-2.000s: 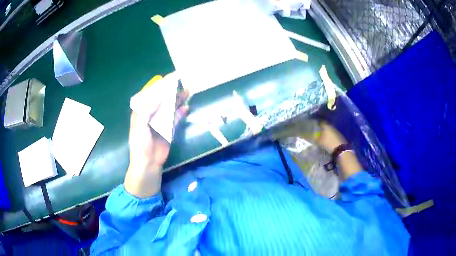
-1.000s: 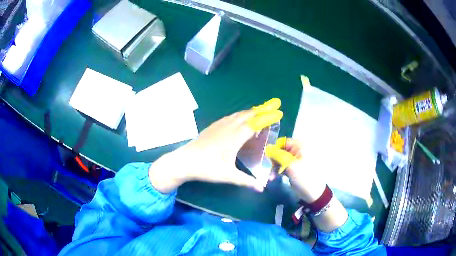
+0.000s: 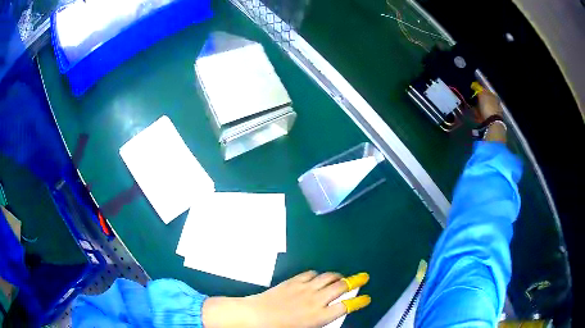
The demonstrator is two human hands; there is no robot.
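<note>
My left hand (image 3: 282,303), with yellow finger cots on two fingertips, is low in the view. It lies over a small white-looking plate (image 3: 344,306) that is mostly hidden under the fingers. My right hand (image 3: 487,106) reaches across the metal rail to a black light engine (image 3: 442,96) with a silvery block and thin red wires. A finger with a yellow cot is at its right side; whether it grips the engine cannot be told. White sheets (image 3: 237,234) overlap on the green mat, with another white sheet (image 3: 168,172) beside them.
A plate stack (image 3: 244,83) and a clear wedge-shaped piece (image 3: 340,182) stand on the mat. A blue bin (image 3: 135,45) with white contents is at the rear left. The metal rail (image 3: 340,99) runs diagonally. The large white sheet (image 3: 394,314) shows at the bottom edge.
The view has swung to the left and rear of the bench. My hands have parted: the right has left the plate and reached over the rail, while the left is lower, over the plate.
</note>
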